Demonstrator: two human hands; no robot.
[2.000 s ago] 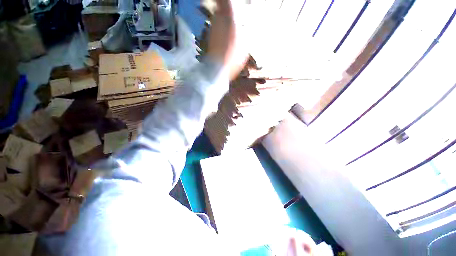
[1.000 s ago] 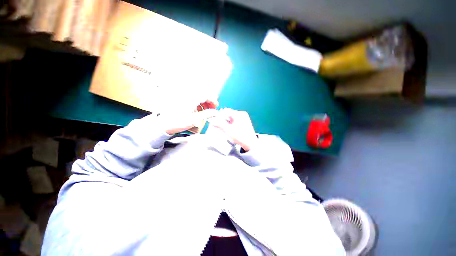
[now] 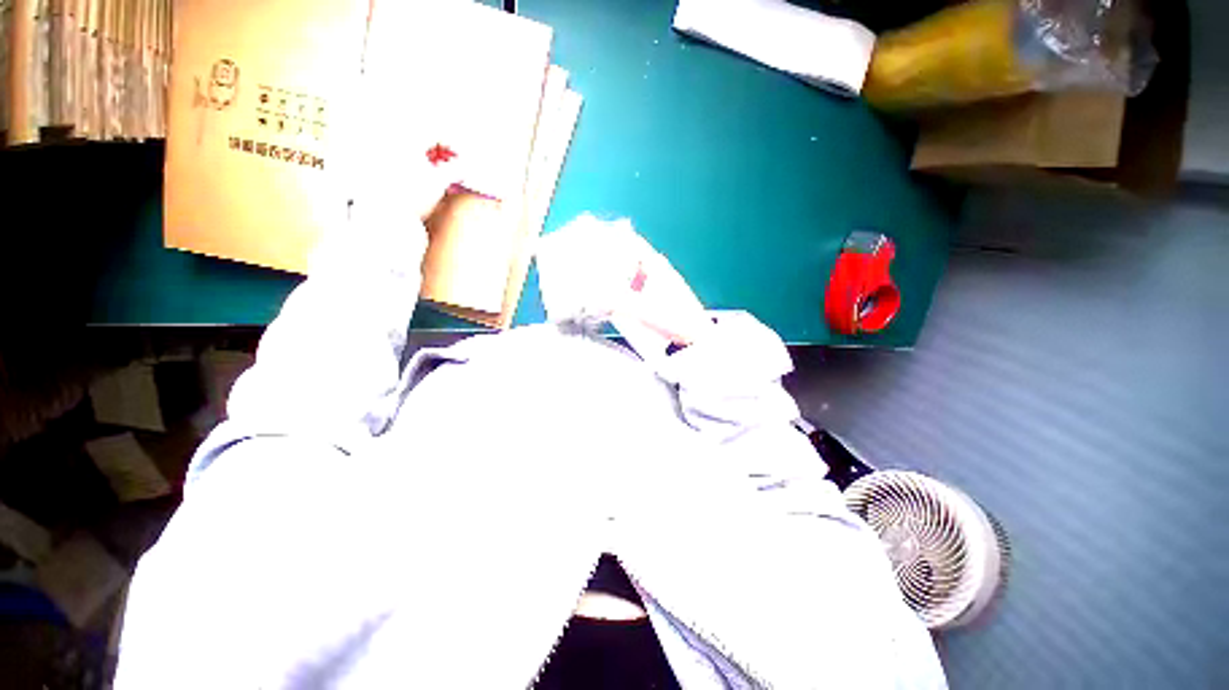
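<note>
A few flat cartons [image 3: 278, 162] lie on the green table with their right edges fanned. The top one has dark print at its left and glares white in the middle. My left hand [image 3: 429, 223] is over the carton face near its front edge, largely washed out by glare; its fingers and anything in them cannot be made out. My right hand [image 3: 634, 280] is beside the cartons at the table's front edge, also washed out. A white mass shows around it, but whether it is a label strip or glare I cannot tell.
A red tape dispenser [image 3: 863, 286] is at the table's right end. A folded white band [image 3: 782, 38] lies by a yellow roll [image 3: 946, 57] over an open carton [image 3: 1018, 132]. Brown carton edges [image 3: 95, 68] rise at upper left. A fan [image 3: 927, 550] is at lower right.
My view has swung from the window to the table. Since one second ago, my left hand has parted from my right and moved onto the cartons. Fanned edges now show at their right.
</note>
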